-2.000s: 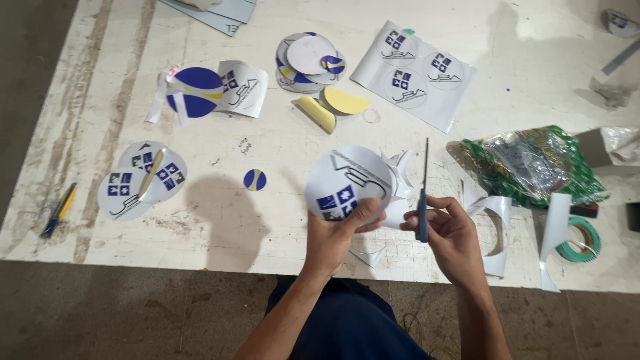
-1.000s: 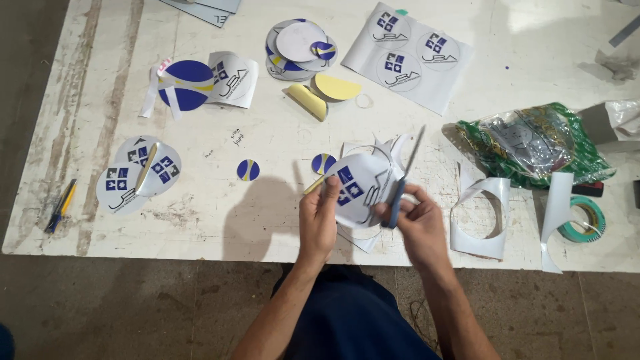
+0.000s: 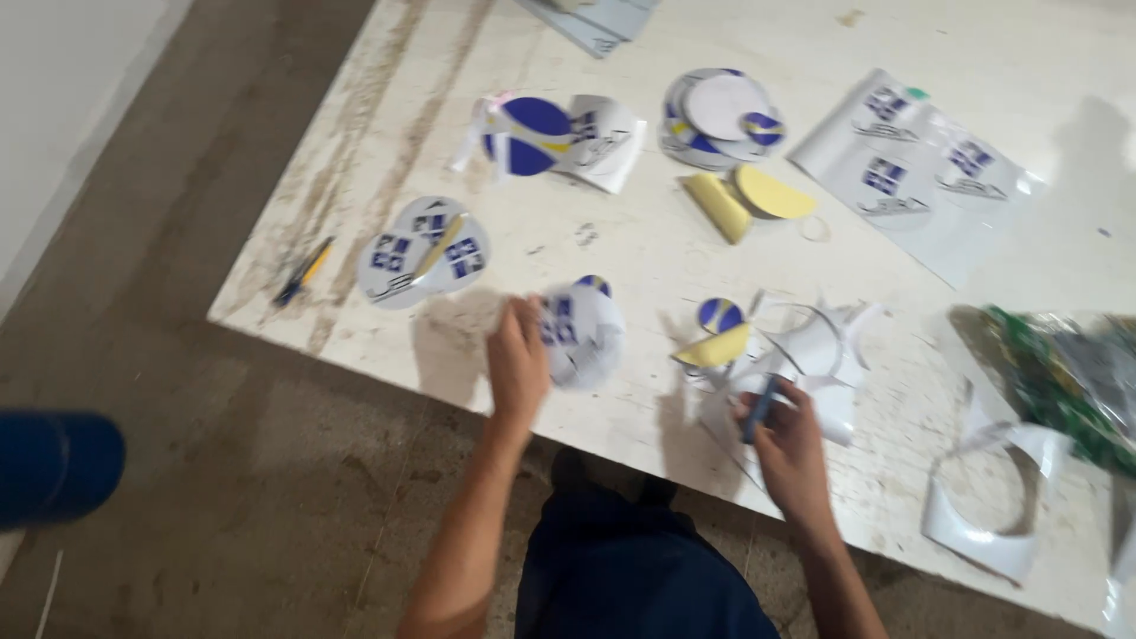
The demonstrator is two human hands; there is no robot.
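My left hand [image 3: 519, 359] pinches the left edge of a round printed sticker [image 3: 586, 333], blurred, which partly covers a small blue-and-yellow disc [image 3: 595, 284]. Scissors with dark blue handles [image 3: 761, 408] are in my right hand [image 3: 785, 435], over white cut-away sticker scraps [image 3: 825, 404]; their blades are hard to make out. Between the hands, another small blue-and-yellow disc [image 3: 720, 315] lies by a yellow backing piece [image 3: 714, 346]. Overlapping round stickers [image 3: 426, 253] with a thin yellow strip on them lie left of my left hand.
A yellow-and-black utility knife [image 3: 304, 271] lies near the table's left edge. Further back are a pile of discs [image 3: 723, 115], yellow backing pieces [image 3: 772, 191] and an uncut printed sheet [image 3: 914, 169]. At right are a green-and-clear plastic bag [image 3: 1065, 382] and a ring-shaped offcut [image 3: 994, 506].
My left hand has carried the round sticker leftward, away from the scissors in my right hand. My right hand has lowered over the scraps. The view has swung left.
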